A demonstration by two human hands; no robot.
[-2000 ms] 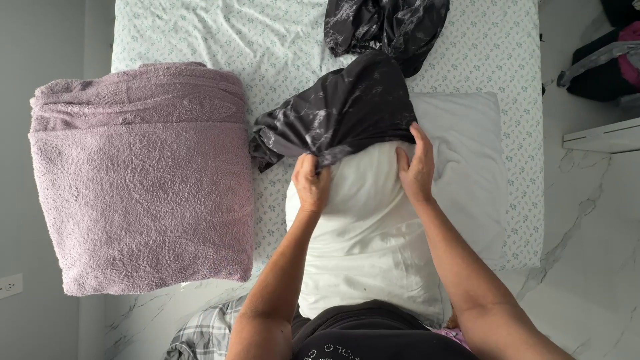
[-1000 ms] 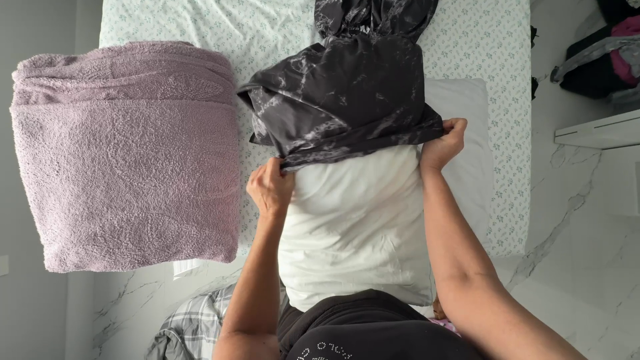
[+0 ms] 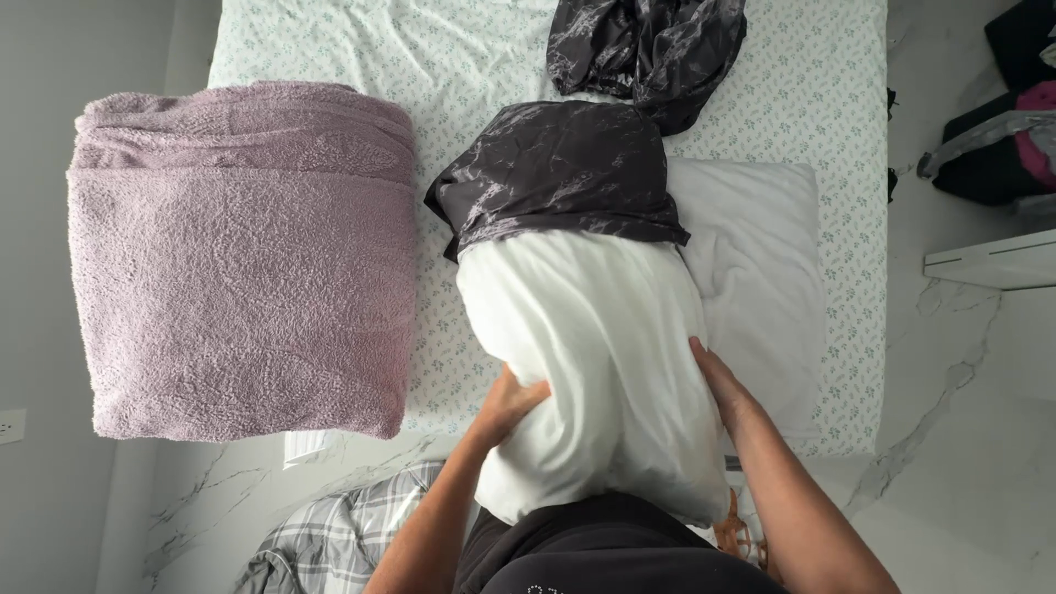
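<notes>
A white pillow (image 3: 594,355) lies between my arms, its near end against my torso. A black marbled pillowcase (image 3: 569,173) covers its far end. My left hand (image 3: 510,406) grips the pillow's left side, thumb on top and the other fingers hidden beneath. Against the pillow's right side rests my right hand (image 3: 719,379), its fingers partly hidden; whether it grips cannot be told. Beyond the pillowcase lies more black marbled fabric (image 3: 648,58), bunched up. A flat white folded cloth (image 3: 763,297) lies under and to the right of the pillow.
A folded mauve fleece blanket (image 3: 247,289) lies at the left on the bed with a floral sheet (image 3: 854,272). Grey plaid fabric (image 3: 346,528) is below at the left. At the right are a white furniture piece (image 3: 990,256) and dark and pink items (image 3: 990,157).
Both hands have let go of the pillowcase's open edge and moved back toward my body, onto the sides of the white pillow. The pillowcase stays over its far end.
</notes>
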